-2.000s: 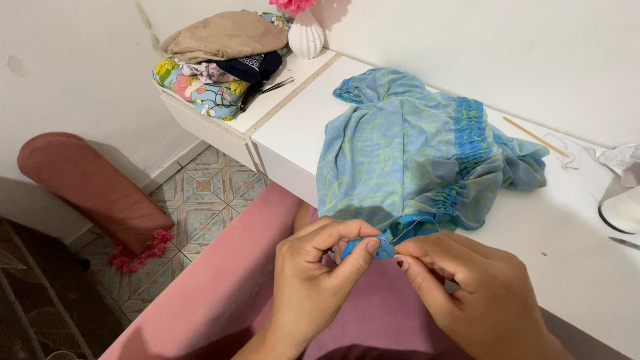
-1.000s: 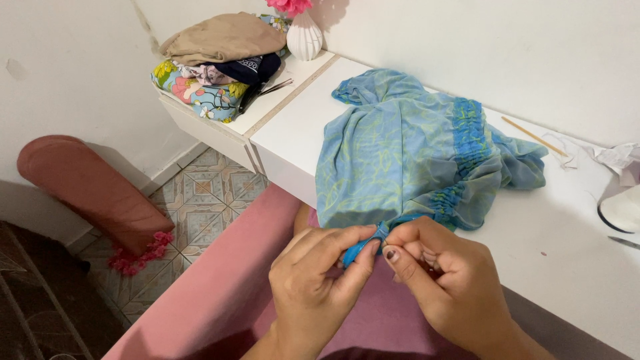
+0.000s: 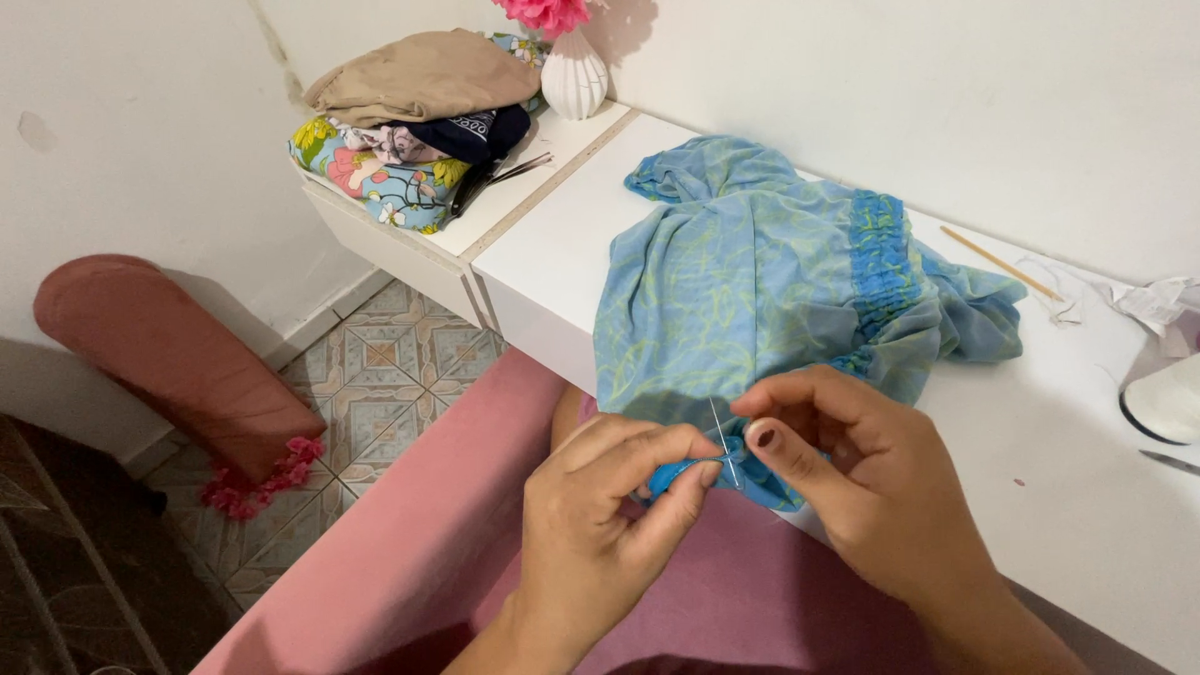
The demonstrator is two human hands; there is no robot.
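Observation:
A blue garment with a yellow-green pattern (image 3: 694,309) lies over the white table, its near edge drawn toward me. My left hand (image 3: 609,516) pinches a bunched blue edge of it between thumb and forefinger. A thin sewing needle (image 3: 720,427) stands up from the cloth at those fingertips, with a loop of pale thread beside it. Just right of the needle is my right hand (image 3: 834,459), thumb and forefinger slightly apart; whether it holds thread cannot be told. A shirred band (image 3: 881,262) crosses the garment.
Folded fabrics (image 3: 422,84) and black-handled scissors (image 3: 473,192) lie at the table's left end by a white vase (image 3: 574,80). A wooden stick (image 3: 998,262), a white spool (image 3: 1167,398) and a metal blade tip (image 3: 1167,461) are at the right. A pink armrest (image 3: 375,525) borders my left side.
My right fingers have moved off the cloth at my left fingertips, where they were a second ago. The needle now shows plainly between the hands. My left hand keeps its pinch.

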